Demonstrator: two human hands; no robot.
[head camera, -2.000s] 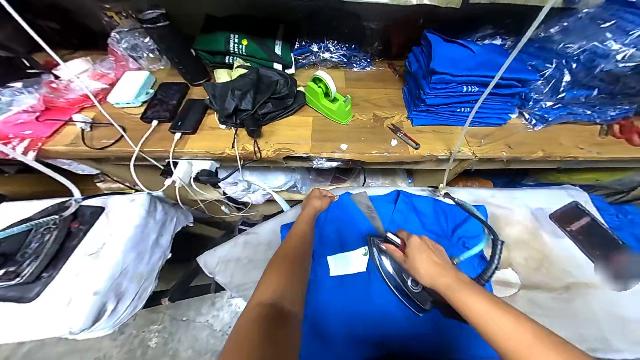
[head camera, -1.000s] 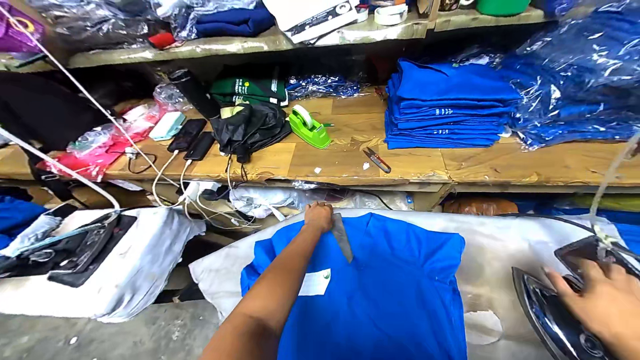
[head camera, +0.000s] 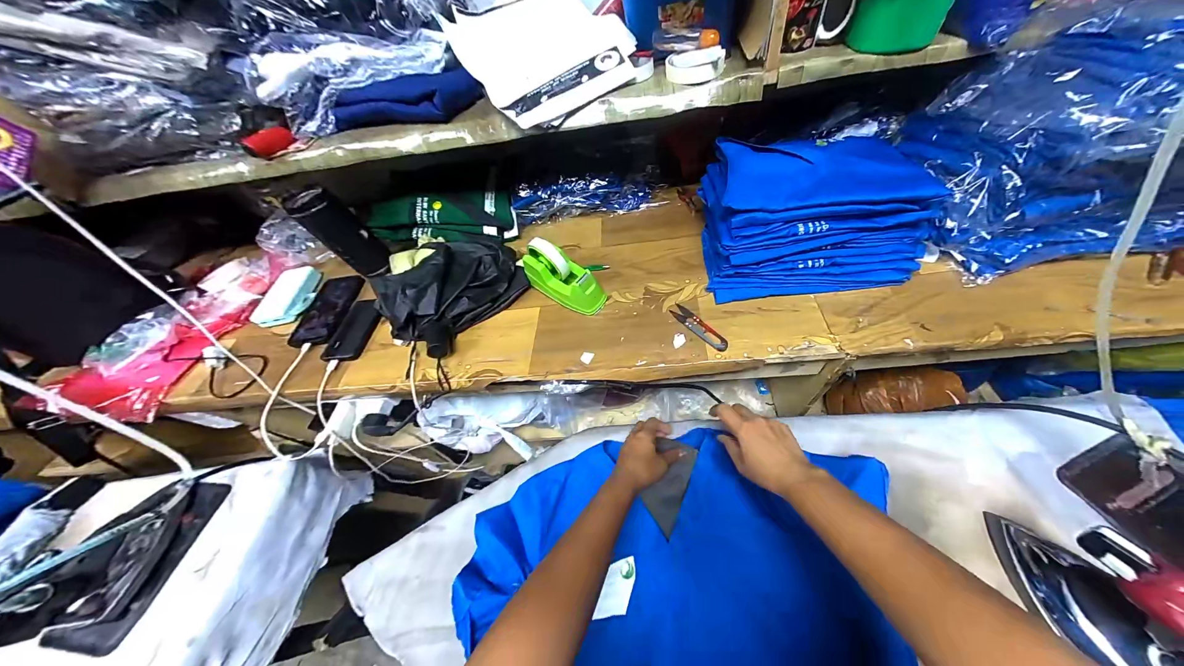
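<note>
A blue garment with a grey V-shaped neck insert and a white patch lies spread on a white cloth-covered ironing board. My left hand grips the garment's neckline at the left of the insert. My right hand is at the collar edge just right of it, its fingers curled over the fabric; whether they pinch it is hard to tell. An iron rests at the lower right, on the board beside a dark pad, with no hand on it.
Behind the board runs a wooden shelf with thread snips, a green tape dispenser, folded blue garments, phones with cables and a black bag. A hose hangs at right. Another padded surface stands at left.
My right hand was on the iron, pressing the garment two seconds ago, then at the far right. It has let go of the iron and moved left to the collar. My left hand stays at the neckline.
</note>
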